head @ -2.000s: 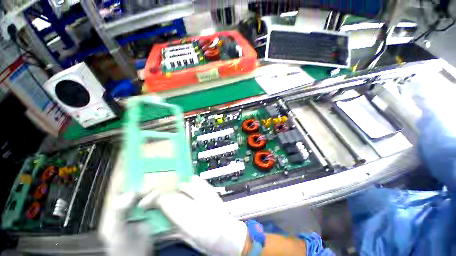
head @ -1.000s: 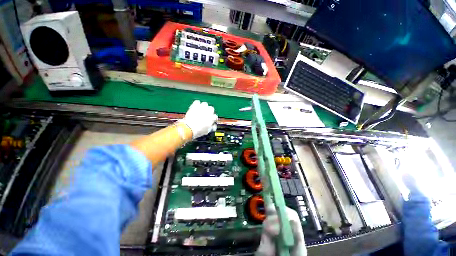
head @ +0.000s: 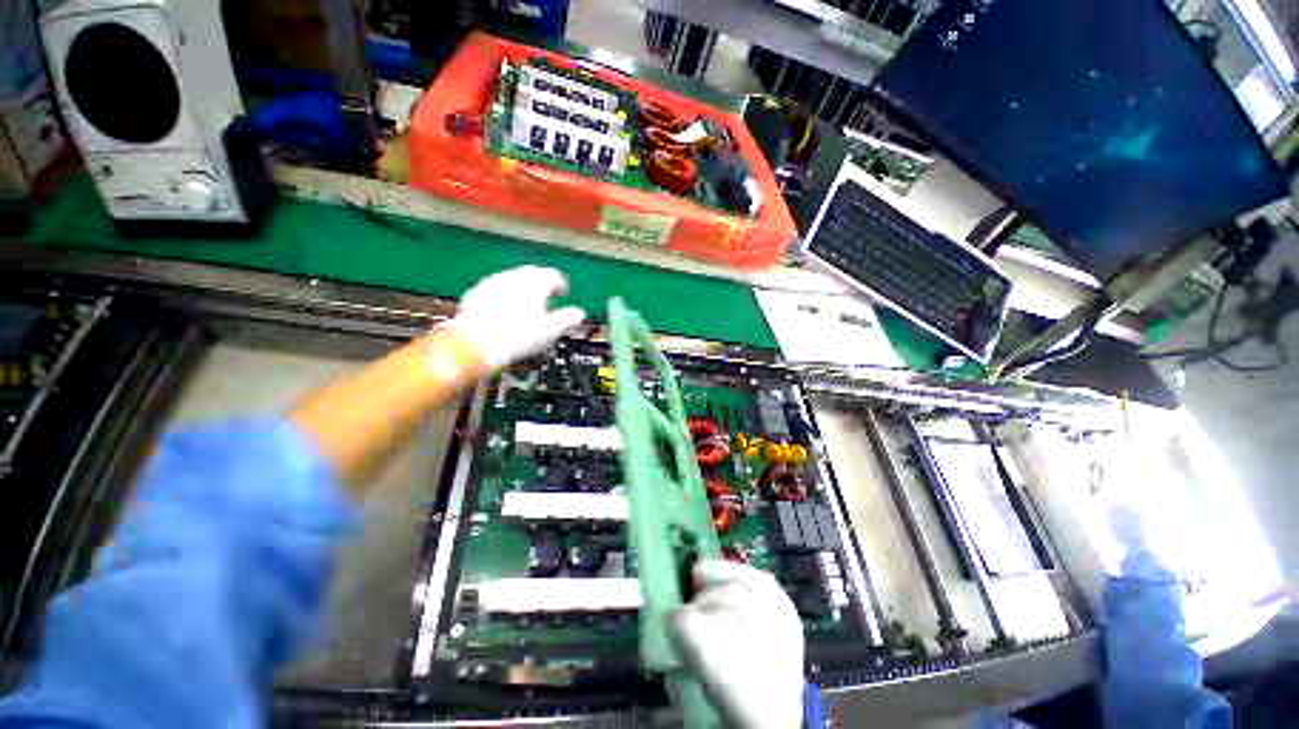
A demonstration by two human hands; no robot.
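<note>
The dark green circuit board lies in its black pallet in front of me, with white-silver strips on its left part and orange-red copper rings near its middle. My right hand, white-gloved, grips the near end of a pale-green hold-down frame, tilted on edge above the board and hiding parts of the rings. My left hand, white-gloved, is over the pallet's far-left edge, fingers apart, with nothing seen in it.
Behind are a red-orange foam tray with a sample board, a keyboard, a monitor, a paper sheet and a white fan-like unit. Another pallet is at left. A blue sleeve of another person is at right.
The frame, first held at left with both hands near it, is now over the board in my right hand. In the last second it moved left and tilted; my left hand shifted slightly left.
</note>
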